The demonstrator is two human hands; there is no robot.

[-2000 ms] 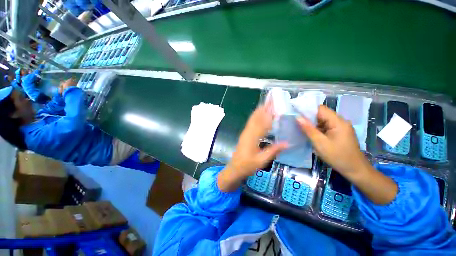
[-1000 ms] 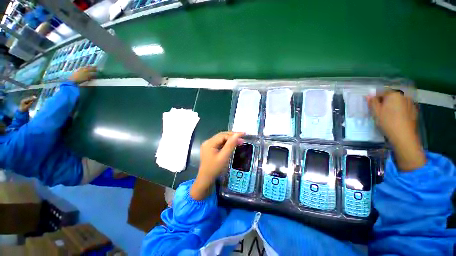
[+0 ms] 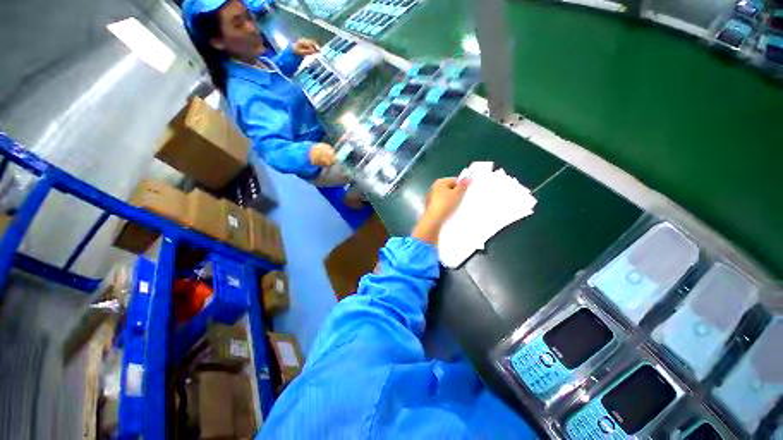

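A fanned stack of white empty sleeves (image 3: 489,215) lies on the dark green bench. My left hand (image 3: 444,201) is at the stack's upper left edge, fingertips on the sleeves; whether it grips one cannot be told. A clear tray (image 3: 502,351) lies at the lower right, cut off by the frame. Its far row shows light blue phones in whitish sleeves (image 3: 646,273). Its near row shows light blue phones without sleeves (image 3: 564,348). My right hand is out of the picture.
A person in blue (image 3: 273,110) stands at the upper left, a hand at another tray of phones (image 3: 403,129). A metal upright (image 3: 496,60) stands beside the green conveyor (image 3: 601,94). A blue rack (image 3: 163,301) and cardboard boxes (image 3: 204,142) are at the left.
The view has swung left. My left hand has moved from the tray to the sleeve stack. My right hand has gone out of view. Another tray of phones now lies beyond the stack.
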